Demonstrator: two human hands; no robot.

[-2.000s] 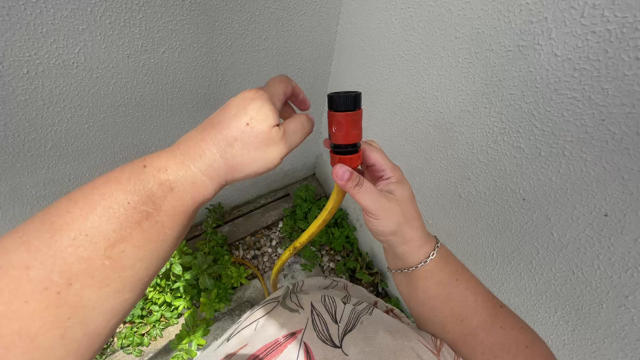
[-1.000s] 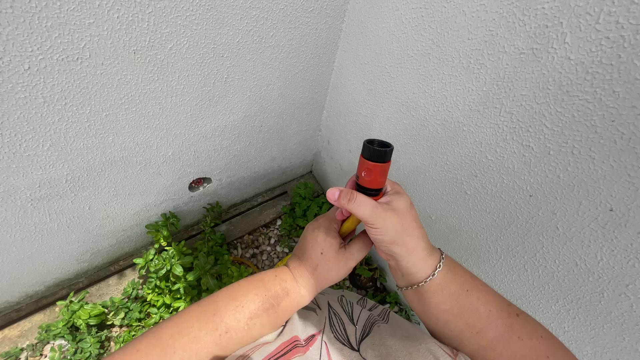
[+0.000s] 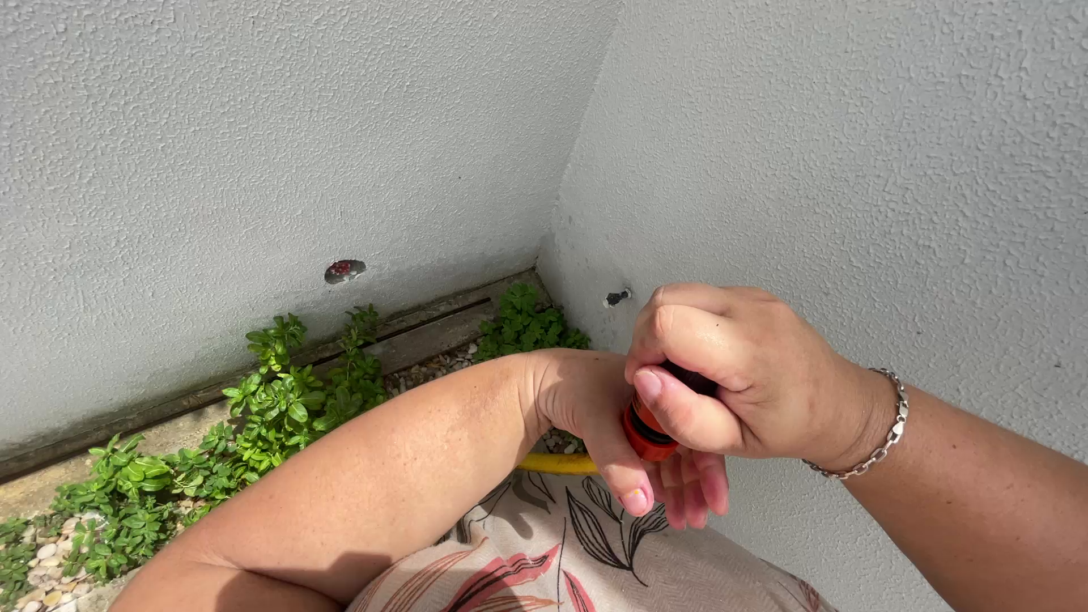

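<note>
A red and black garden hose connector (image 3: 648, 432) is between my two hands, low and right of the middle of the head view. My right hand (image 3: 731, 374), with a chain bracelet at the wrist, closes its fingers and thumb around the black upper end. Beneath it, my left hand (image 3: 616, 433) is against the lower red part, its thumb in front and its fingertips showing beyond; how firmly it grips is partly hidden. A piece of yellow hose (image 3: 557, 463) shows under my left wrist. The joint of hose and connector is hidden by my left hand.
Two textured white walls (image 3: 255, 153) meet in a corner. One has a hole (image 3: 345, 271) with something red inside, the other a smaller hole (image 3: 618, 297). Green plants (image 3: 285, 399), pebbles and a wooden edging (image 3: 433, 327) lie along the wall's foot. Patterned fabric (image 3: 586, 544) covers my lap.
My right hand has moved from below the connector's red part to its black top end. My left hand, apart from the connector two seconds ago, is now at its lower part.
</note>
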